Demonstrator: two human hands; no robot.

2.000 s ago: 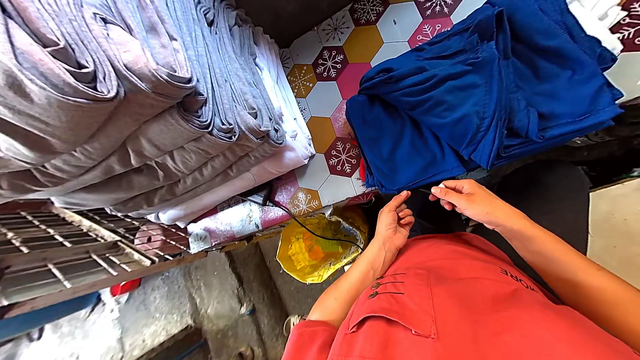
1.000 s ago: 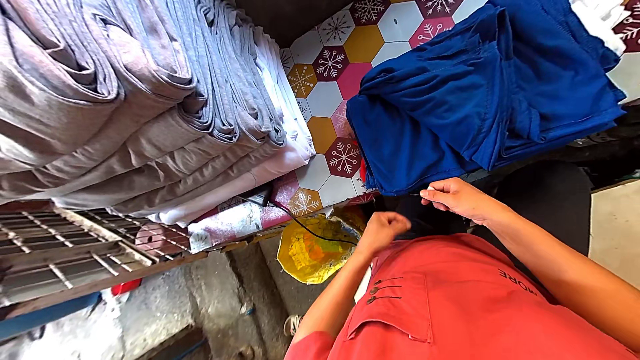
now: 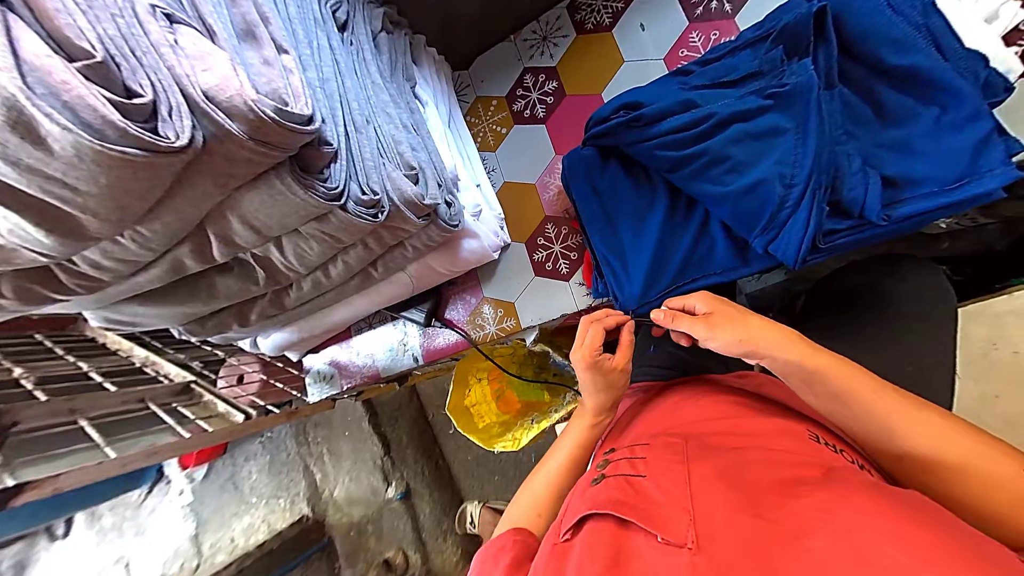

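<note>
My left hand [image 3: 604,356] and my right hand [image 3: 712,324] meet just below the near edge of a folded stack of blue fabric [image 3: 720,160]. Between their fingertips runs a small, thin dark item [image 3: 642,320], too fine to name. My right thumb and forefinger pinch one end of it. The left fingertips are bent together at its other end; whether they grip it is not plain.
Tall stacks of grey folded cloth [image 3: 240,192] stand at the left, with white cloth [image 3: 472,184] beside them. Snowflake-patterned hexagon sheeting [image 3: 524,152] covers the table. A yellow container [image 3: 508,400], a black cable [image 3: 504,368] and a metal rack [image 3: 120,384] are below.
My left hand, lower and apart from the right one a second ago, is now up against its fingertips. The fabric stacks have stayed where they were.
</note>
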